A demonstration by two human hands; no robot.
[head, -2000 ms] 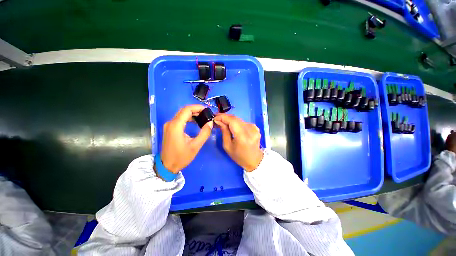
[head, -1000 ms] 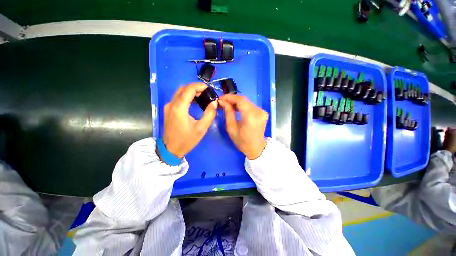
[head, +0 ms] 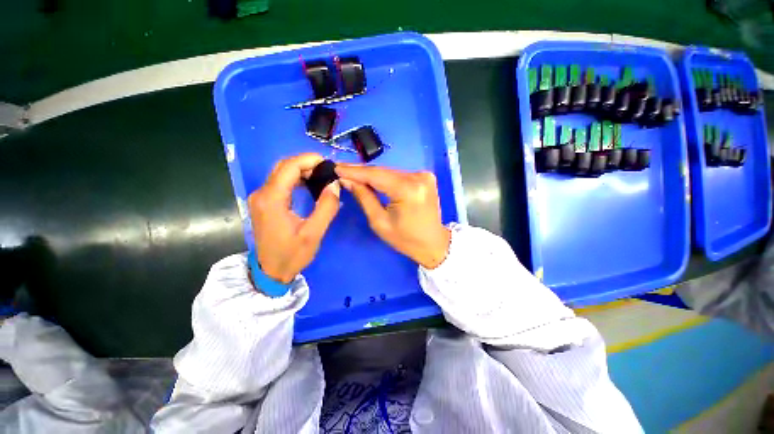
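A black housing [head: 322,177] is held above the blue work tray [head: 386,318]. My left hand [head: 287,216] grips it between thumb and fingers. My right hand [head: 397,208] has its fingertips at the housing's right side; whether they pinch a small part is hidden. Beyond my hands, several black units lie in the tray: two side by side at the top [head: 350,76], one below them [head: 322,123] and one at the right [head: 367,143]. Thin silver strips lie by them. Tiny dark parts [head: 347,301] lie near the tray's near edge.
A second blue tray [head: 611,284] at the right holds two rows of green-and-black units [head: 632,158]. A third tray [head: 737,246] beyond it holds similar rows. A green belt [head: 153,42] with pale edging runs behind. Another person's sleeve [head: 38,347] is at lower left.
The camera view has shifted, so the right-hand trays appear higher and further right. My left hand still holds the housing, now turned differently. My right fingers lie flatter against it.
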